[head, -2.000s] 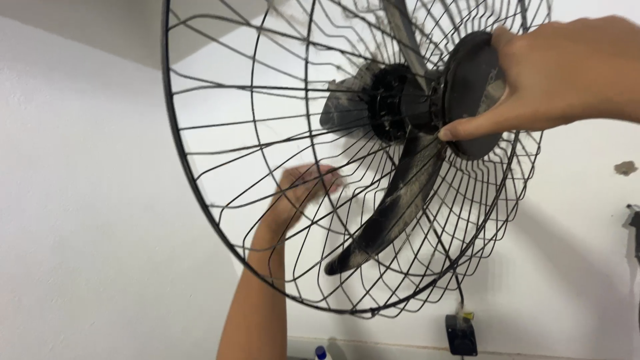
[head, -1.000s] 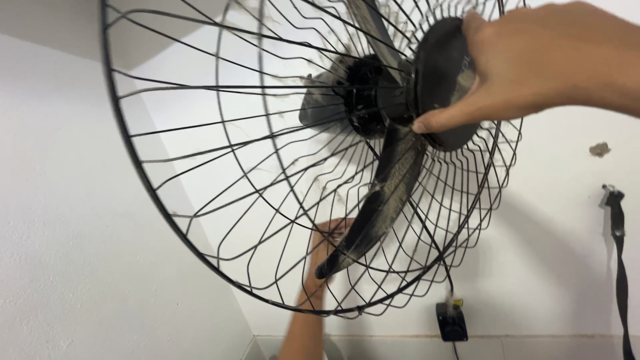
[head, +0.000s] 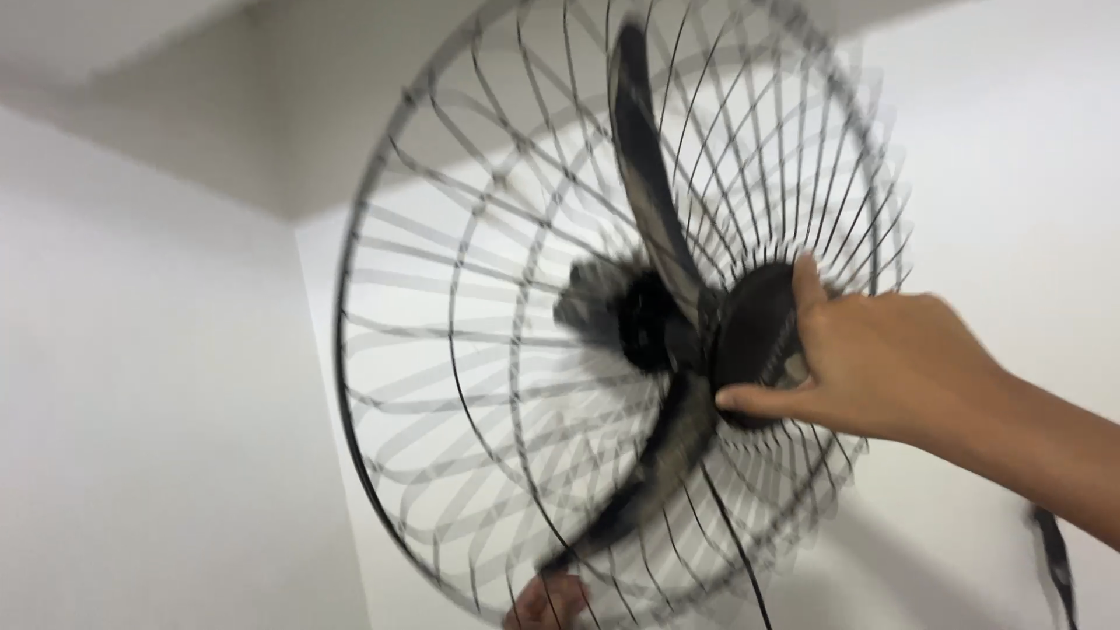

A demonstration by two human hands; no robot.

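A wall fan's black wire guard fills the middle of the head view, blurred by motion. My right hand grips the round black centre cap of the guard, thumb and a finger on its rim. Inside the guard are dusty dark fan blades, one pointing up and one down to the left. The black motor housing sits behind them. My left hand is at the bottom, near the lower blade's tip and the guard wires; most of it is out of frame, so its hold is unclear.
A white wall stands behind the fan, with another wall meeting it in a corner at left. A dark cable hangs below the fan. A black strap or cord hangs at lower right.
My left hand has moved down to the lower edge of the guard. My right hand has stayed on the centre cap. The view has shifted upward.
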